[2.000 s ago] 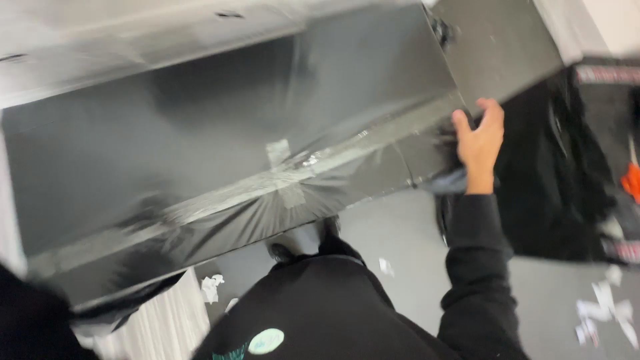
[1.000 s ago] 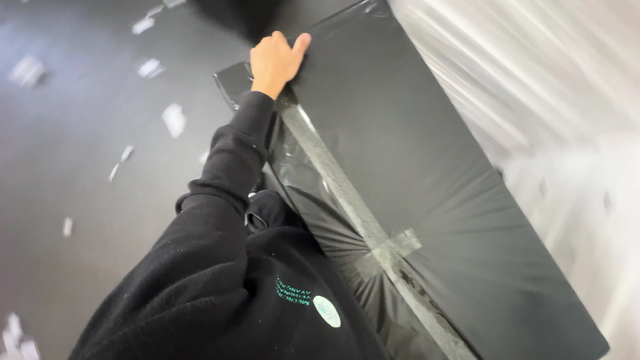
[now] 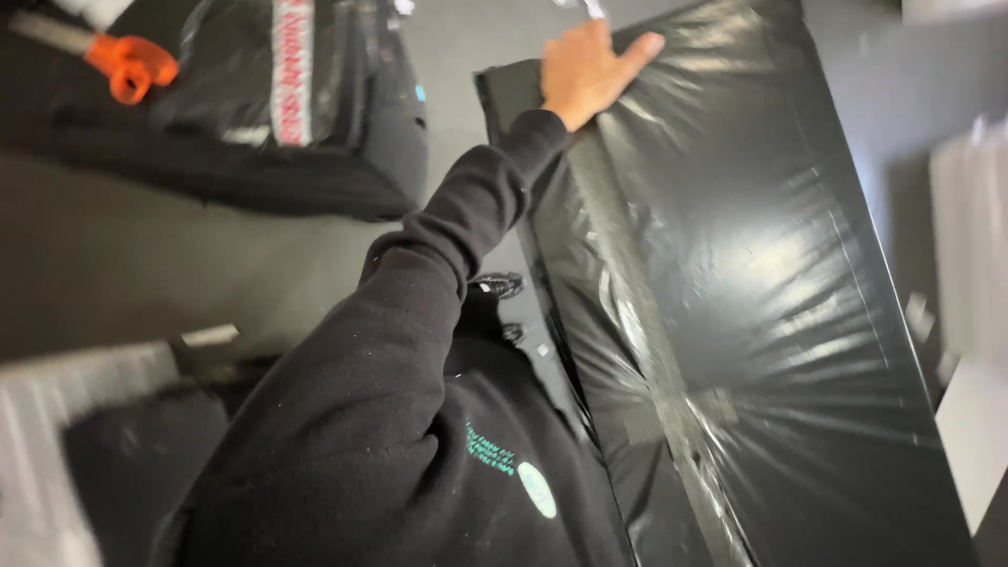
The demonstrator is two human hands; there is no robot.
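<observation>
My left hand [image 3: 587, 71] is at the upper end of a large flat package wrapped in black plastic [image 3: 772, 260]. Its fingers bend over the package's end edge, and the thumb lies spread along the top. A long strip of clear tape [image 3: 622, 260] runs lengthwise down the package, with creased film around it and a short cross piece of tape. The package lies slanted along the right side of my body. My right hand is out of view.
Orange-handled scissors [image 3: 134, 67] lie at the upper left by another black-wrapped package [image 3: 386, 134] with a red and white printed tape. Pale stacked material [image 3: 969, 244] stands at the right edge, more [image 3: 87, 394] at the lower left. Scraps [image 3: 210, 335] lie about.
The view has swung round strongly. Two seconds ago my right hand was on the package's edge; now only my left hand shows, at its end, as it did one second ago.
</observation>
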